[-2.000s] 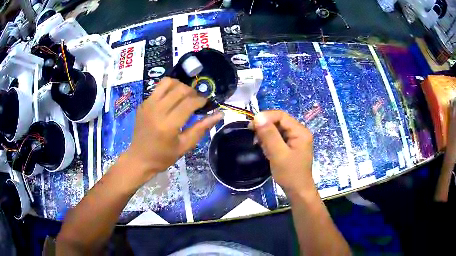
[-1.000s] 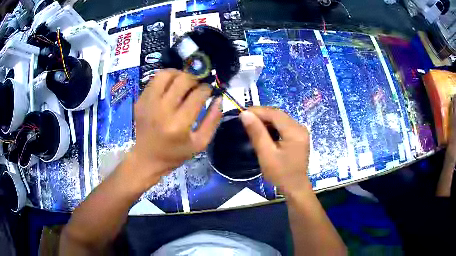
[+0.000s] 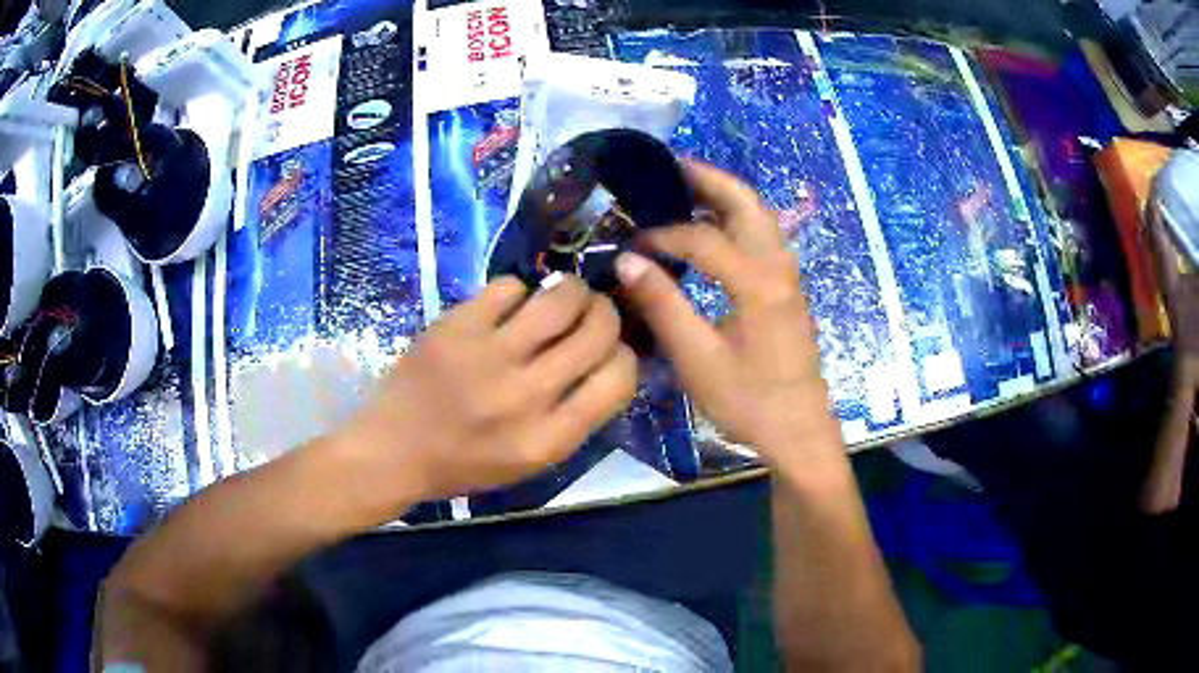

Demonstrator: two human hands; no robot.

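Observation:
A black round module with a small motor and thin wires on its face is tilted over the white bracketed housing in front of me. My left hand is at the module's near left edge, its fingertips closed by a small white tip among the wires. My right hand holds the module's right edge, with its thumb near the wires. My fingers and the module hide the cup of the housing and part of the wires.
White housings with black interiors and coloured wires crowd the left side. Worn blue printed sheeting covers the bench. An orange box stands at the far right, beside another person's arm. The bench's near edge curves below my hands.
The black module has moved from beyond the cup, nearer and right, onto the housing. My right hand has let go of the stretched wires and taken the module's edge. The view has shifted slightly.

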